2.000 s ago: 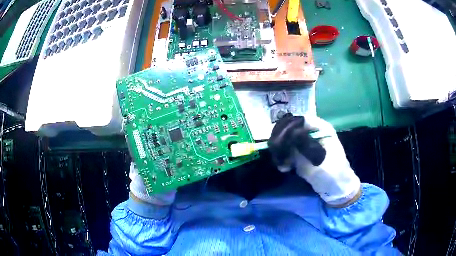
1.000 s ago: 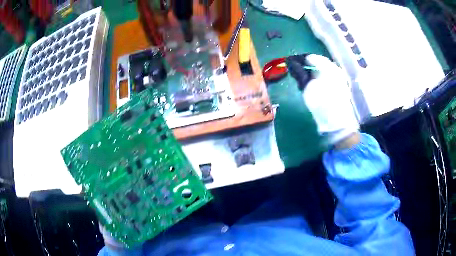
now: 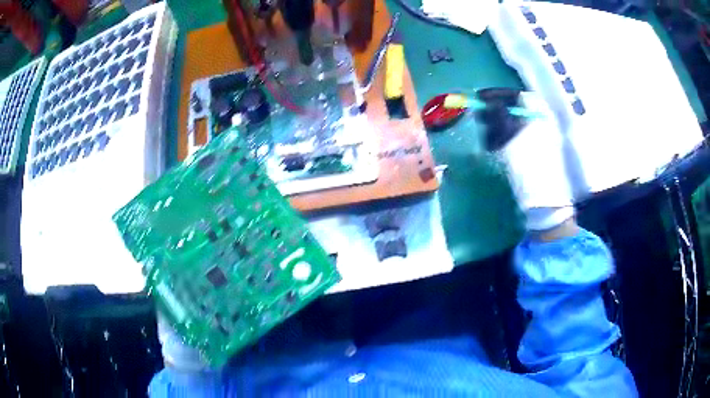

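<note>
My left hand (image 3: 177,346), in a white glove, holds a green circuit board (image 3: 222,249) tilted in front of the fixture; the board hides most of the hand. The board has a round hole near its right corner. My right hand (image 3: 537,148), in a white glove with black fingertips, is blurred. It holds a thin pale stick (image 3: 486,102) whose yellowish tip is at the red-rimmed pot (image 3: 442,113). Whether the tip touches the pot is unclear.
An orange fixture base (image 3: 403,175) with a silver-white frame (image 3: 331,183) stands behind the board. Dark cores (image 3: 391,247) lie on white paper (image 3: 420,260). A white tray (image 3: 74,225) of dark pieces is left, another white tray (image 3: 634,116) right. A yellow tool (image 3: 395,70) lies on the base.
My right hand has moved from the board's hole out to the red-rimmed pot with the stick. The board in my left hand has turned and moved left. The camera view has shifted.
</note>
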